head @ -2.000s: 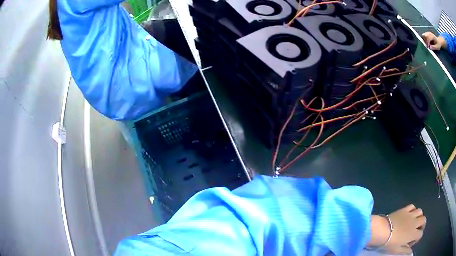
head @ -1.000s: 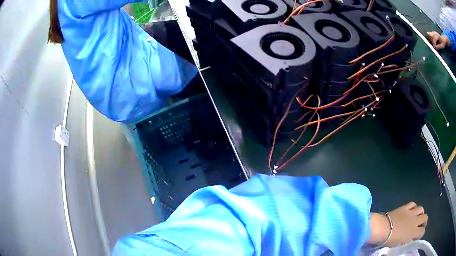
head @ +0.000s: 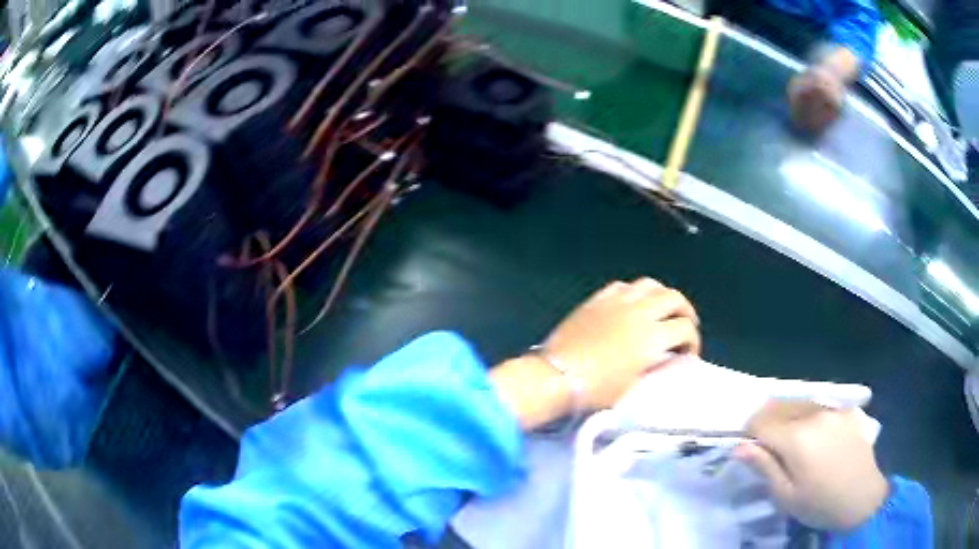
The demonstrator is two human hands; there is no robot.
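Observation:
A white plastic housing (head: 633, 504) lies at the lower right, blurred and cut off by the bottom edge. A white rim or handle runs along it, and a few dark parts show inside. My left hand (head: 623, 343) has its fingers curled over the housing's upper left edge. My right hand (head: 821, 466) grips its right side, thumb on the inner side. Black blower fans (head: 156, 193) with grey faces stand stacked at the upper left. Their red and brown lead wires (head: 354, 214) hang over the dark bench.
A separate black fan block (head: 494, 123) stands right of the stack. A pale rail (head: 773, 236) borders the green conveyor, crossed by yellow tape (head: 692, 102). Another person's hand (head: 818, 99) is across the belt. A blue sleeve (head: 48, 365) shows at the left edge.
The view has swung right, so the stack shows farther left. My right hand and more of the white housing have come into view. My left hand now rests on the housing's edge.

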